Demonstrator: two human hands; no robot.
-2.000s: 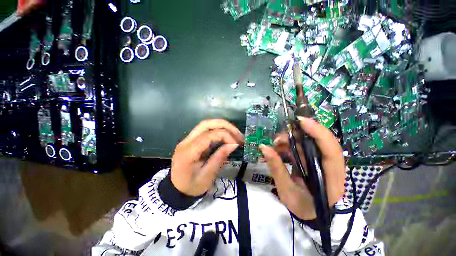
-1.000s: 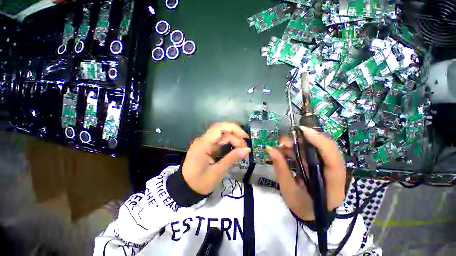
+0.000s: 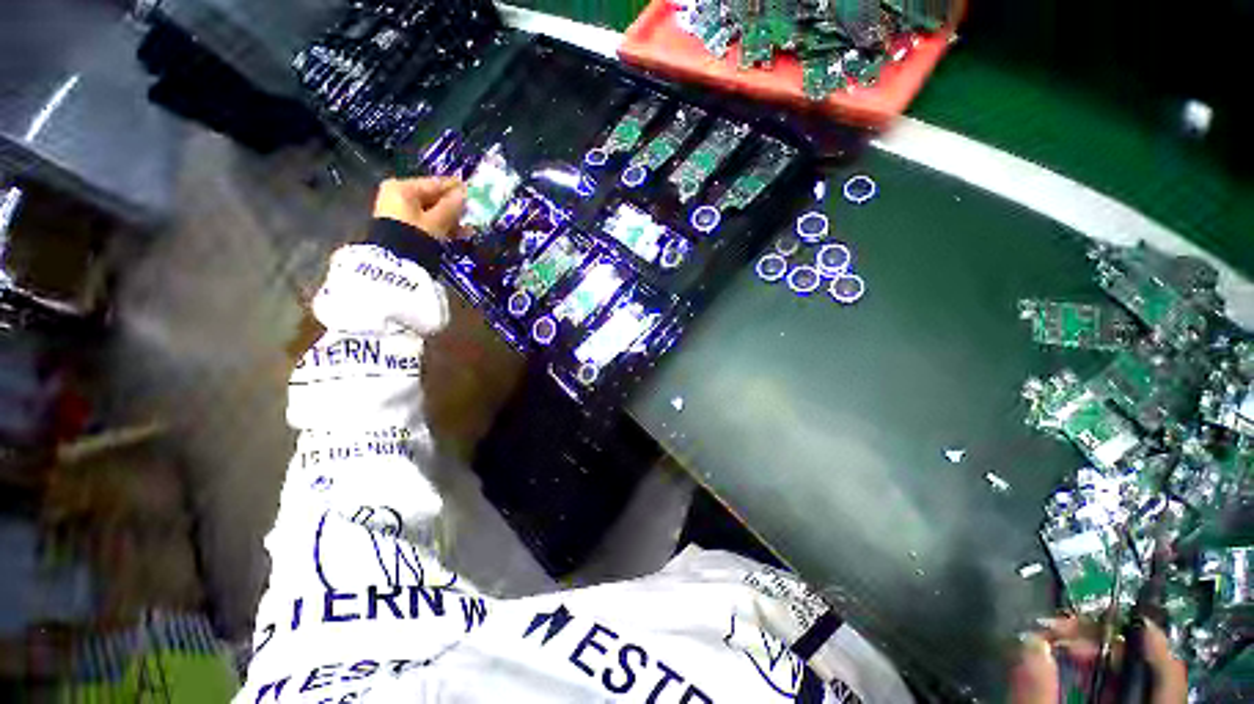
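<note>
My left hand (image 3: 420, 206) is at the left end of the black tray (image 3: 777, 131), its fingertips pinching the edge of a green and white circuit board (image 3: 488, 189) at the tray's surface. Whether the board rests on the tray I cannot tell. Finished boards with rings (image 3: 619, 337) lie in rows in the tray. My right hand (image 3: 1100, 660) is at the bottom right, cut off by the frame edge, around the dark soldering iron (image 3: 1130, 646). The iron's tip is hard to make out against the boards.
Loose ring parts (image 3: 832, 257) lie on the green mat (image 3: 825, 413) right of the tray. A loose pile of boards (image 3: 1100, 413) covers the mat's right side. A red bin of boards (image 3: 880, 107) stands at the back, across a white strip (image 3: 990, 168). Small white bits lie on the mat.
The view has turned left. My left hand has moved from the mat's front to the tray, now with a board. My right hand stays near the pile with the iron.
</note>
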